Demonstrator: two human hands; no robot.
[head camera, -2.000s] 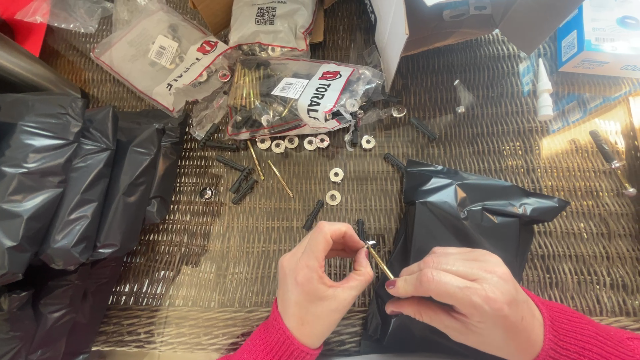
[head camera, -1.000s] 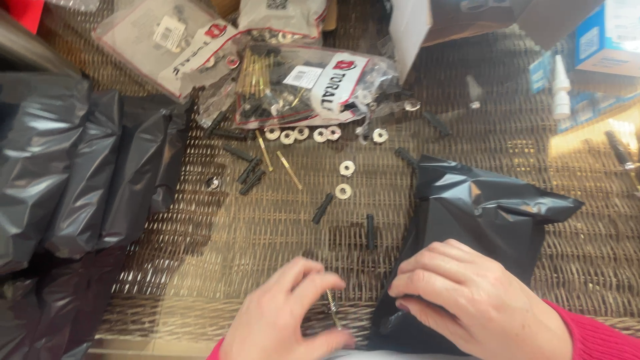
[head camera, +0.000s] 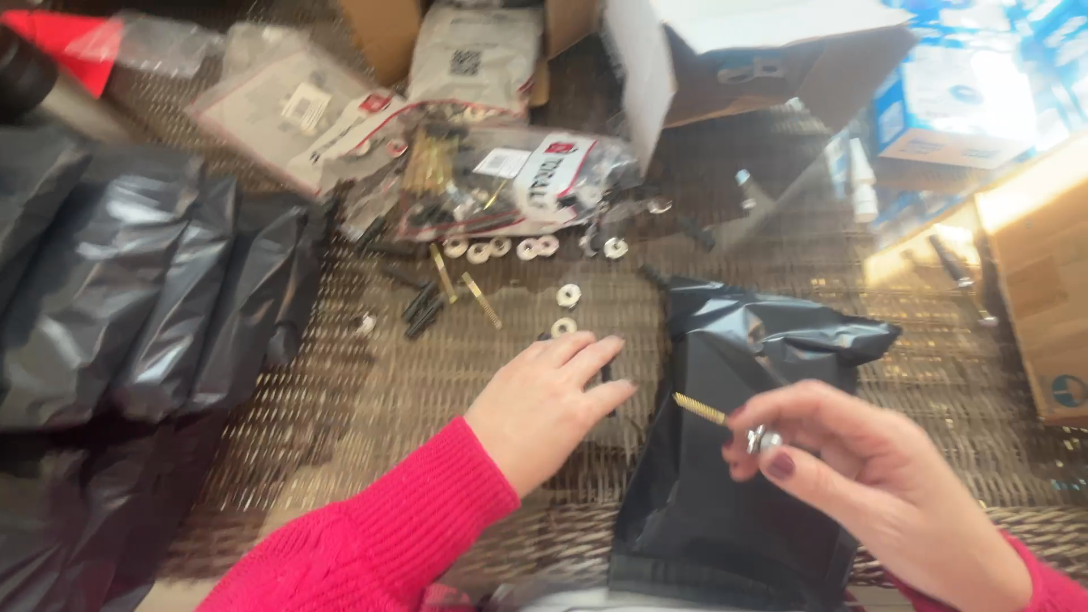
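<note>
My right hand (head camera: 837, 476) pinches a brass-coloured screw (head camera: 699, 409) with a shiny metal piece at its head, above a black plastic mailing bag (head camera: 722, 510). My left hand (head camera: 552, 399) reaches over the woven surface, fingers spread, just below a metal washer (head camera: 563, 327). A dark piece shows partly under its fingertips; whether they touch it I cannot tell. Another washer (head camera: 568, 295) lies beyond. Two long screws (head camera: 482, 300) and several black wall plugs (head camera: 422, 310) lie loose to the left. A clear bag of hardware (head camera: 518, 183) lies behind a row of washers (head camera: 529, 247).
Several black mailing bags (head camera: 68, 340) fill the left side. An open cardboard box (head camera: 654, 76) stands at the back, blue-and-white boxes (head camera: 956, 110) at the back right. A white nozzle (head camera: 862, 181) and a wooden-looking box (head camera: 1041, 289) are at the right, over a glossy glass-like surface.
My left hand has moved forward from the near edge toward the washers. My right hand has lifted from the black bag and now holds the screw, which was near my left hand a second ago.
</note>
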